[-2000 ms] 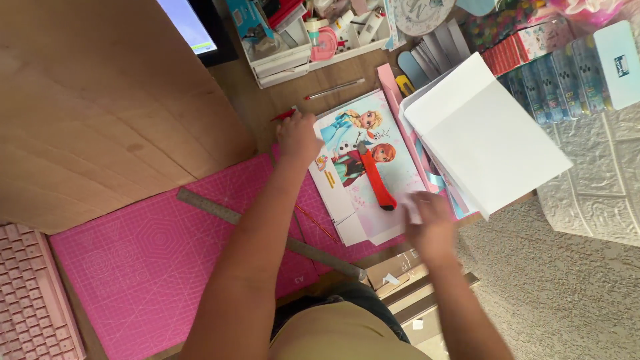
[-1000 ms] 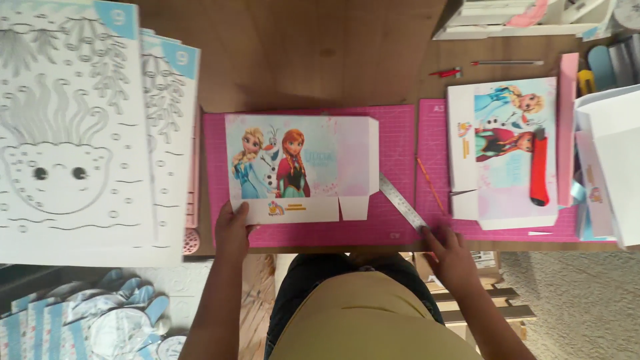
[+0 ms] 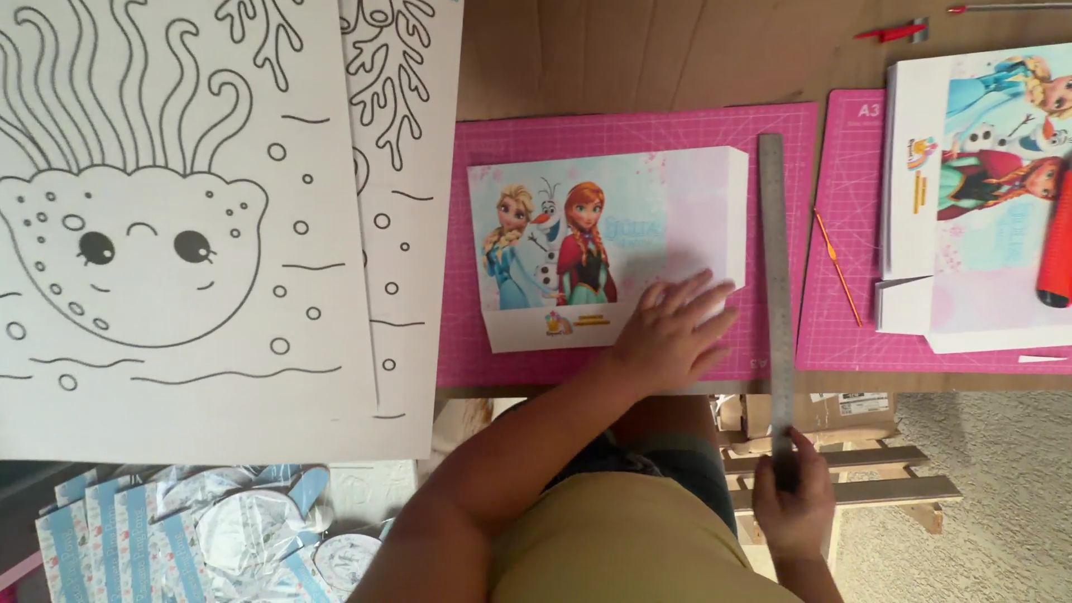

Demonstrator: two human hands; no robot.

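Observation:
A printed paper cutout with cartoon figures (image 3: 586, 243) lies on the left pink cutting mat (image 3: 628, 130). My left hand (image 3: 674, 335) rests with spread fingers on its lower right part. A steel ruler (image 3: 776, 276) lies across the right side of that mat, just right of the cutout, and runs past the table's front edge. Its lower end is in my right hand (image 3: 794, 494). An orange thin tool (image 3: 836, 264), perhaps a crochet hook, lies on the right pink mat (image 3: 850, 134).
More printed cutouts (image 3: 971, 251) are stacked on the right mat, with a red-handled tool (image 3: 1057, 243) on top. A red tool (image 3: 896, 33) and a pen (image 3: 1005, 7) lie behind them. Large coloring sheets (image 3: 167, 402) fill the left; wrapped packets (image 3: 134, 536) show below, and a cardboard box (image 3: 816, 414) at lower right.
My left hand has moved from the cutout's lower left corner to its lower right part. The ruler has turned from slanting to nearly upright in view, its lower end now in my right hand.

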